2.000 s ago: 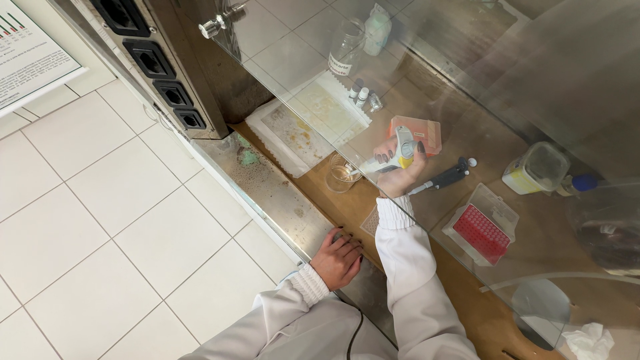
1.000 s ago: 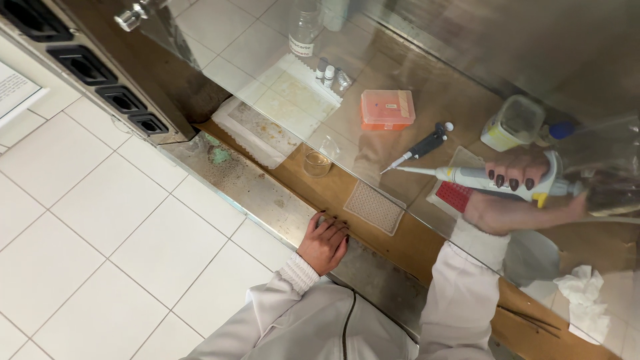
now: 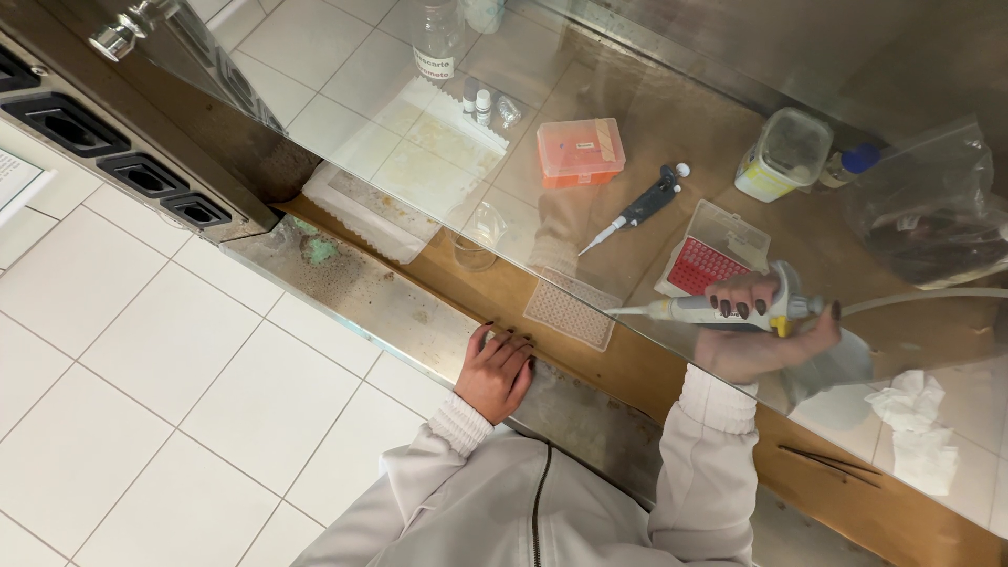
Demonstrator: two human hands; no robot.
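Under the glass sash, my right hand [image 3: 740, 323] is wrapped around a white and grey pipette [image 3: 693, 309] with a yellow part, its long tip pointing left above the edge of a clear well plate [image 3: 572, 309]. My left hand [image 3: 498, 370] rests on the steel front ledge, fingers bent, holding nothing. A tip rack with red wells [image 3: 699, 266] lies with its lid raised just beyond my right hand. A dark micropipette [image 3: 647, 201] lies on the brown paper beside a closed orange box [image 3: 581, 153]. A small glass beaker [image 3: 475, 246] stands left of the plate.
The glass sash [image 3: 504, 189] covers most of the bench. Behind it are a glass bottle [image 3: 438, 47], small vials [image 3: 483, 108], a plastic tub [image 3: 783, 153], a blue-capped bottle [image 3: 858, 159] and a plastic bag [image 3: 929, 205]. Crumpled tissue [image 3: 909, 402] and thin tweezers [image 3: 831, 463] lie at right.
My right hand, with the pipette, has moved from beside the beaker to the right, near the red tip rack. My left hand stays on the ledge.
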